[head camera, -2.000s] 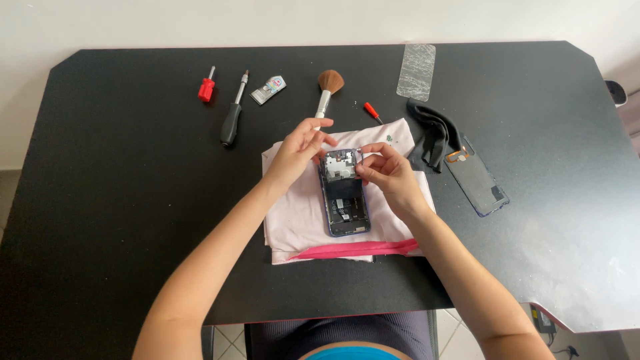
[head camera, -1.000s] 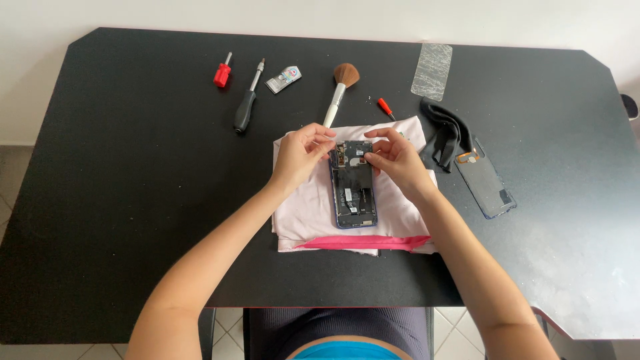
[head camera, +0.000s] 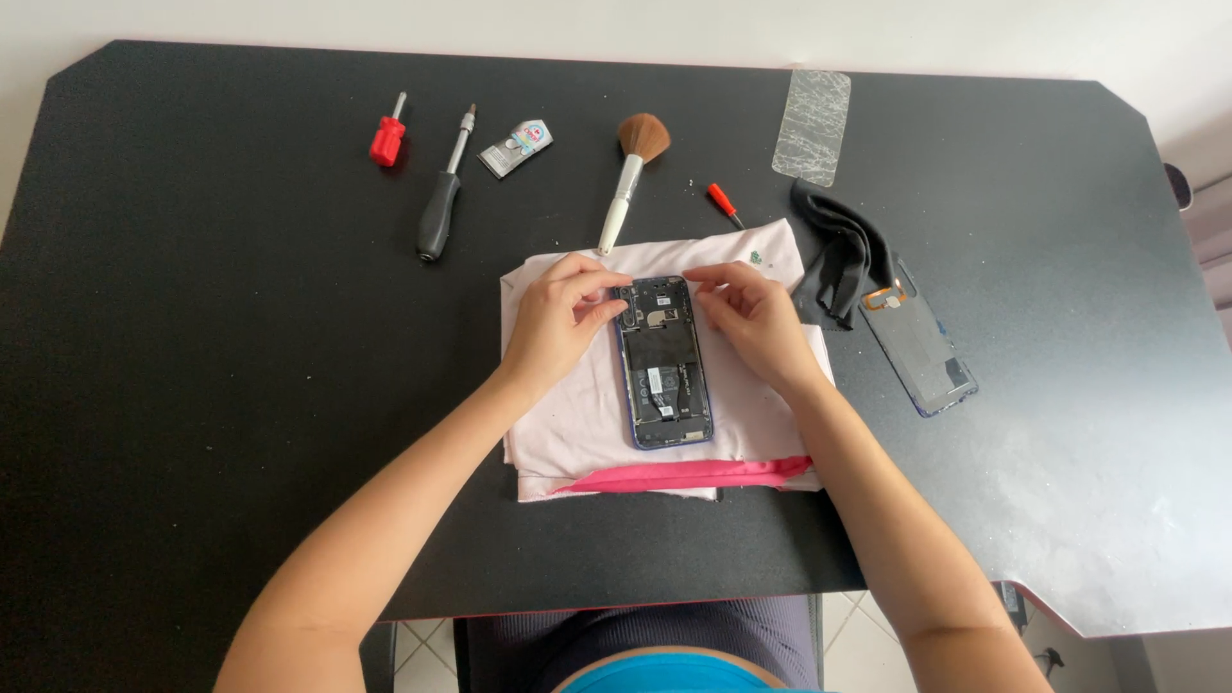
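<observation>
An opened smartphone with its inner parts bared lies on a folded pale pink cloth. A black cover spans the upper part of the phone, around the camera. My left hand has its thumb and fingers at the phone's upper left edge, by the camera; whether it pinches anything is hard to see. At the upper right corner is my right hand, fingers bent and apart, with nothing visible between them and the index fingertip close to the phone's edge.
Behind the cloth lie a red screwdriver, a black-handled screwdriver, a small packet, a brush and a small red screwdriver. To the right are a cracked clear sheet, a black cloth and a phone back cover.
Two seconds ago bright metallic parts showed at the phone's top; a black cover now lies over them. My right hand has moved off the phone's face to its upper right corner.
</observation>
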